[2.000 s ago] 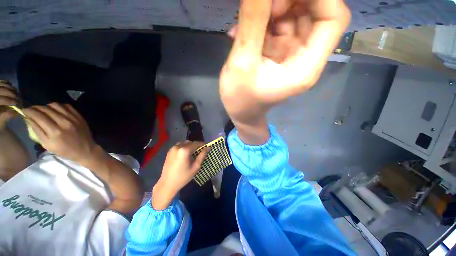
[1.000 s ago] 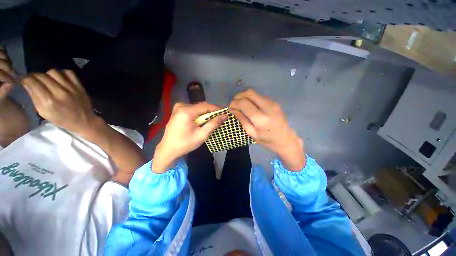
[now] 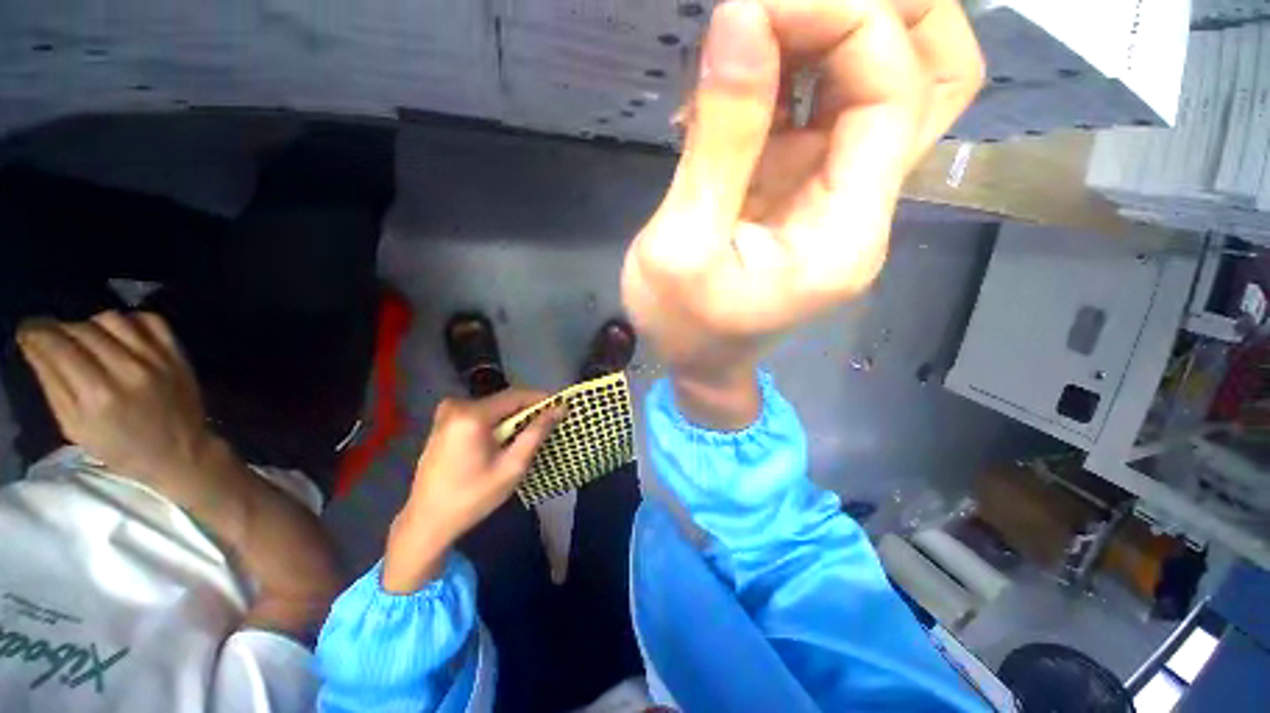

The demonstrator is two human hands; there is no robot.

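My left hand point(image 3: 464, 463) holds the dot label sheet point(image 3: 588, 437) over my lap, thumb on top. The sheet is pale yellow with a close grid of black dots and its upper edge is folded. My right hand point(image 3: 787, 188) is raised high and close to the camera, in front of the rows of white product boxes point(image 3: 543, 63). Its fingers are curled, with the thumb near the forefinger. The top of the hand is cut off by the frame edge, and I cannot tell if a sticker is on a fingertip. Black dots show on several boxes.
A person in a white T-shirt point(image 3: 132, 599) sits close at left, one hand point(image 3: 119, 383) visible. A red stool point(image 3: 379, 397) stands between us. At right are more stacked boxes point(image 3: 1184, 153), the wooden bench edge point(image 3: 1024, 181), a white cabinet point(image 3: 1052, 334) and a black fan point(image 3: 1065, 680).
My right hand has left the sheet and risen to the boxes. My left hand has kept the sheet and moved lower and left in the picture. More of the boxes now shows.
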